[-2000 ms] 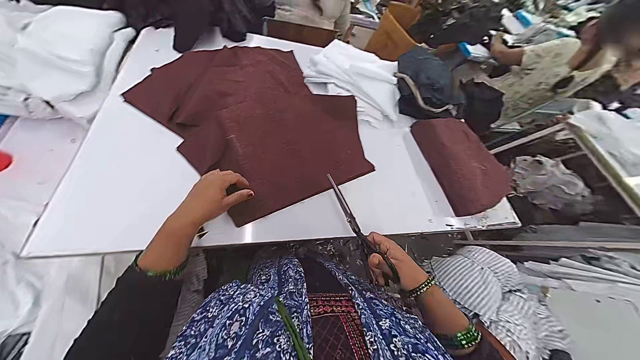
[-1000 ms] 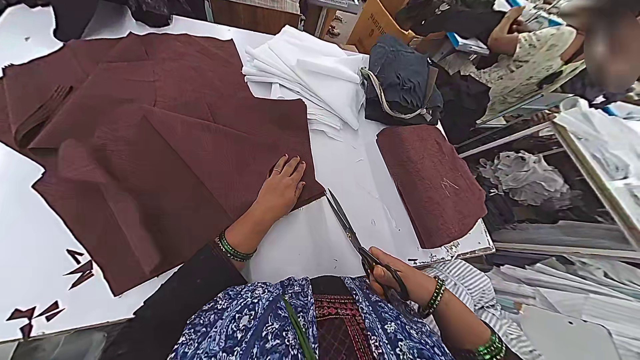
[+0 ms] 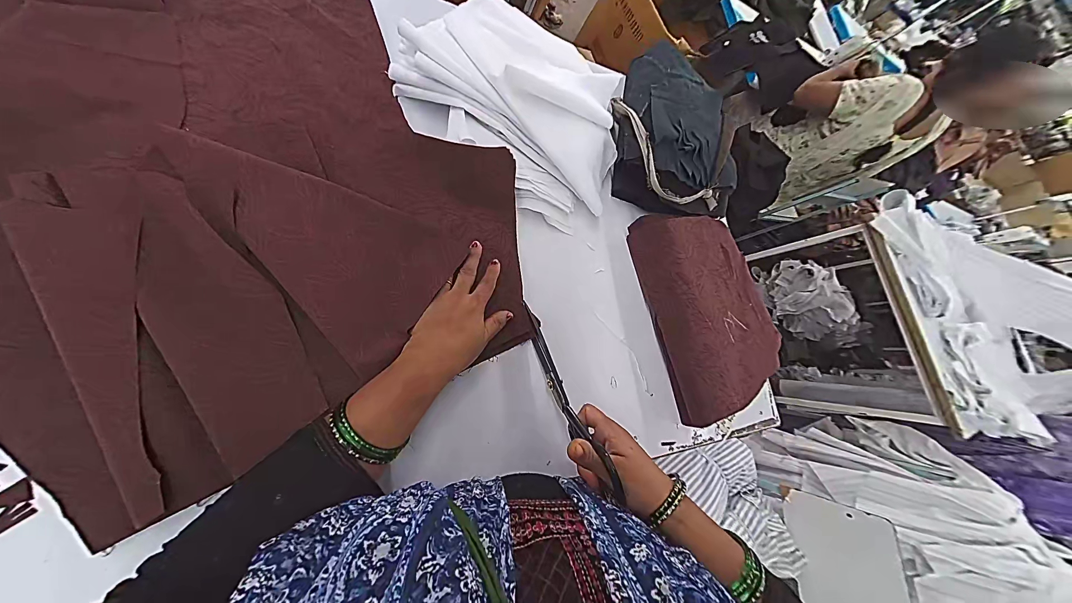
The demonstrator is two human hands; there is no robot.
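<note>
Maroon fabric pieces [image 3: 335,209] lie overlapped across the left and middle of the white table [image 3: 578,276]. My left hand [image 3: 456,322] rests flat on them near their right corner, fingers spread. My right hand [image 3: 615,461] grips the handles of dark metal scissors [image 3: 551,373] below that corner. The scissor tips touch or nearly touch the fabric's right edge; whether cloth is between the blades I cannot tell. A folded maroon fabric bundle [image 3: 703,318] with a chalk-like mark lies to the right of the scissors.
Folded white cloth [image 3: 519,100] is stacked behind the maroon fabric, beside a dark grey cloth bundle [image 3: 674,117]. Striped cloth [image 3: 737,494] sits at the near right edge. White fabric [image 3: 921,502] lies farther right. Another person [image 3: 871,109] is at the upper right.
The maroon fabric has shifted from left of the scissors to beside their tips. My left hand, earlier at the fabric's near edge, now lies on its right corner. The view has moved closer.
</note>
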